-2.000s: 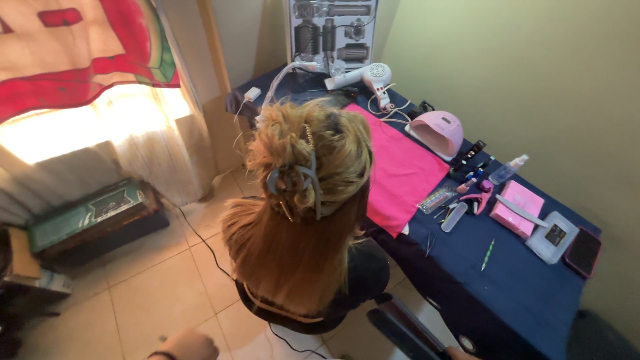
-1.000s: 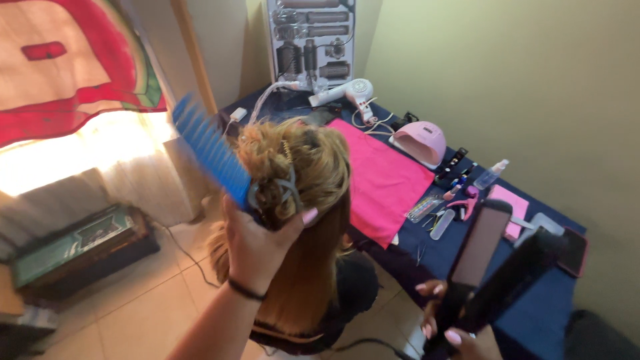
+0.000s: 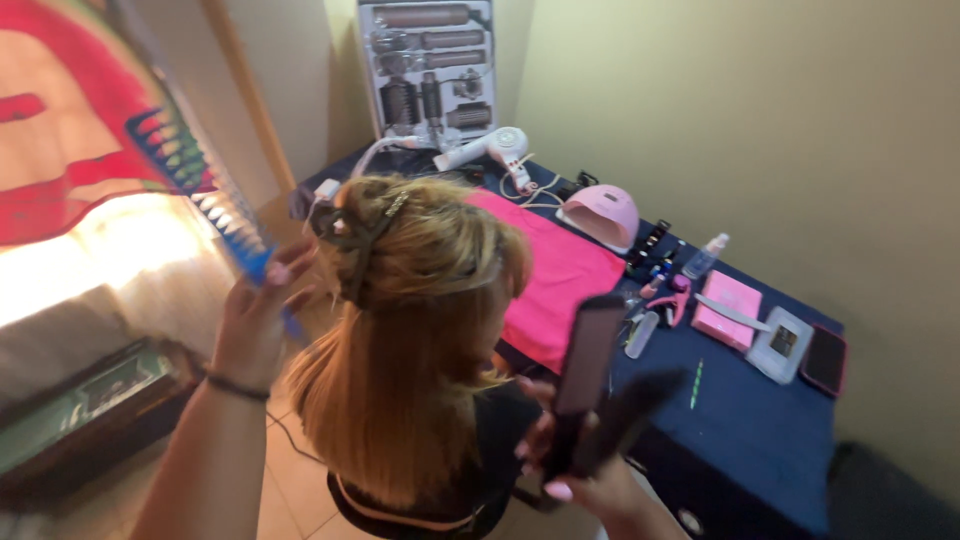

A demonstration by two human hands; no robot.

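A seated person's long hair (image 3: 390, 390) hangs down the back, its upper part twisted up and held by a dark claw clip (image 3: 364, 255). Left of the head, my left hand (image 3: 251, 322) grips a blue wide-tooth comb (image 3: 225, 217), which tilts up to the left and is blurred by motion. My right hand (image 3: 577, 465), to the right of the person's back, holds a dark hair straightener (image 3: 589, 367) by its handles, with the two plates apart. Neither tool plainly touches the hair.
A blue-covered table (image 3: 757, 420) bears a pink towel (image 3: 555, 277), a white hair dryer (image 3: 487, 146), a pink nail lamp (image 3: 604, 214), a spray bottle (image 3: 705, 255), a pink box (image 3: 726, 307) and a phone (image 3: 825, 360). A boxed styling set (image 3: 431, 75) stands behind. A cord crosses the floor.
The blue comb, in front of the hair clip one second ago, is now left of the head in my left hand. Two seconds ago no comb was visible and the straightener was at the bottom edge.
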